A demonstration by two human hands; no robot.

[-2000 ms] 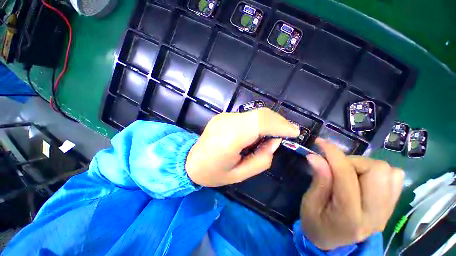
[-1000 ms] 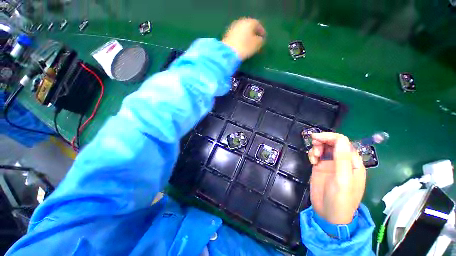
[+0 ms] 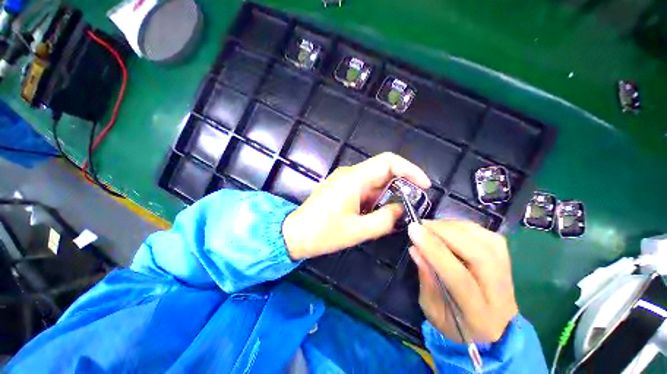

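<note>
My left hand (image 3: 344, 212) holds an open watch case (image 3: 404, 199) between thumb and fingers above the black compartment tray (image 3: 369, 272). The case has a shiny rim and small silver parts inside. My right hand (image 3: 468, 274) holds thin silver tweezers (image 3: 447, 299), with their tip inside the case. The exact part at the tip is too small to tell. Three more watch cases (image 3: 353, 73) sit in the tray's far pockets, and another case (image 3: 491, 184) sits in a pocket on the right.
A pair of watch units (image 3: 540, 211) lies right of the tray, another unit (image 3: 628, 96) farther back. A grey round tin (image 3: 170, 29) and white packet (image 3: 132, 16) are upper left, beside a black block (image 3: 84, 80) with red wire. A white device (image 3: 611, 314) is lower right.
My left hand has come back from the far bench and now holds a case. My right hand has moved down and left from the tray's right side, its tweezers now in that case.
</note>
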